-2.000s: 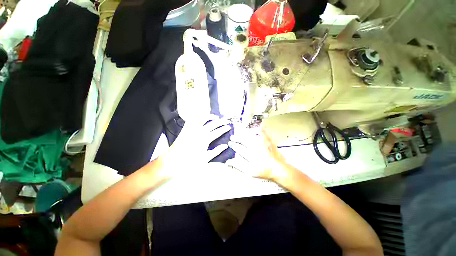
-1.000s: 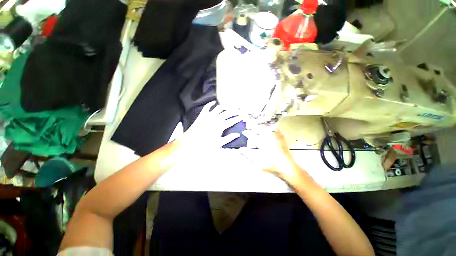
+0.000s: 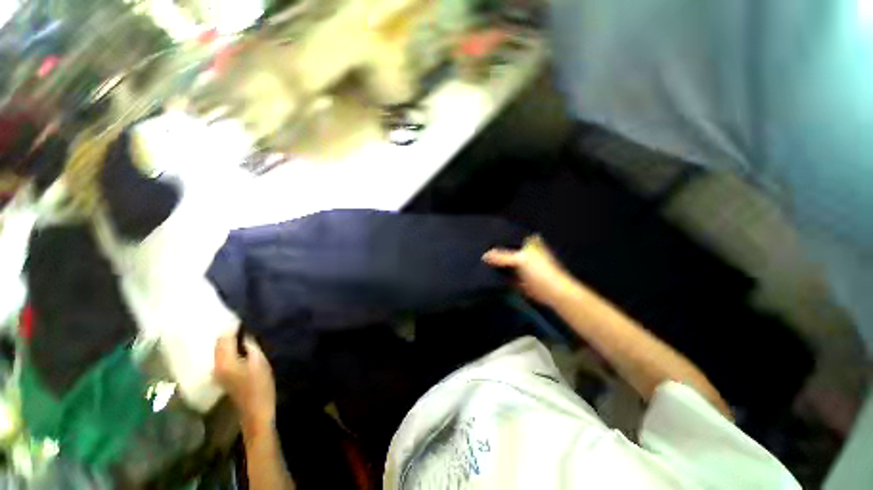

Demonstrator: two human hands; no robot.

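Note:
A long dark navy cloth panel [image 3: 369,263] is stretched between my two hands over the table's front edge and my lap. My left hand [image 3: 243,368] grips its lower left corner, fingers closed on the cloth. My right hand [image 3: 525,266] pinches its right end, away from the table. The sewing machine [image 3: 349,86] is a blurred cream shape behind the cloth. The whole frame is smeared by motion, so the needle area cannot be made out.
The white table [image 3: 316,187] runs behind the cloth. Black scissors handles [image 3: 403,129] lie blurred near the machine. Dark cloth [image 3: 77,297] over green cloth [image 3: 91,407] is at the left. A pale blue curtain or cloth [image 3: 727,86] hangs at the upper right.
The view has swung to the right and tilted. The dark cloth has left the needle area and is now held stretched at the table's front. My hands have moved far apart.

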